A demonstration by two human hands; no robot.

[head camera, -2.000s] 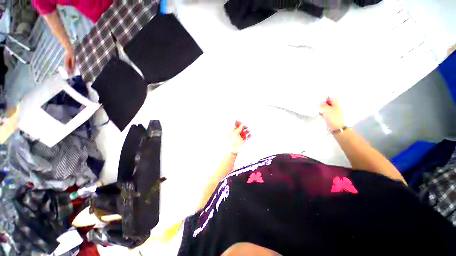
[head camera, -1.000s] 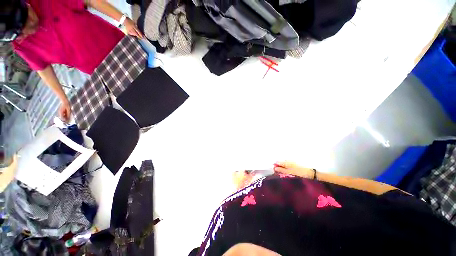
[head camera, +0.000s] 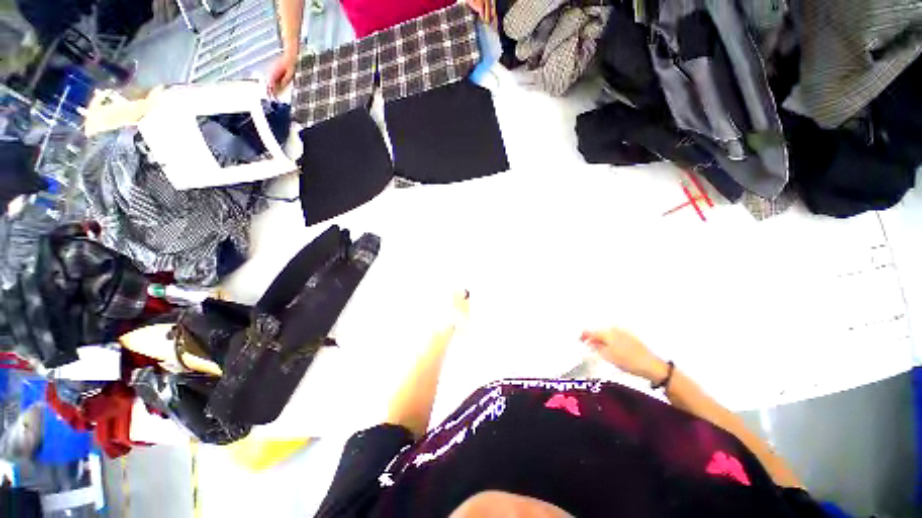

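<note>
My left hand (head camera: 460, 301) is over the white table (head camera: 526, 253) in front of my body, small and washed out; I cannot tell its finger state. My right hand (head camera: 610, 346) is to its right, near the table's front edge, with red at the fingertips; whether it holds something thin is unclear. A thin grey edge shows just below it. A dark bundle (head camera: 303, 329) lies slanted to the left of my left hand, with a narrow tie round its middle. Neither hand touches it.
Plaid panels (head camera: 430, 53) joined to or beside black panels (head camera: 445, 132) lie ahead, with another person's hands at them. A white template (head camera: 167, 137) with a window rests at the left on checked cloth. Garment piles (head camera: 708, 91) lie at the back right, near red tape marks (head camera: 694, 199).
The view has turned, so the panels and bundle appear further right. Both hands, lately close against my body, are now further out over the table and apart.
</note>
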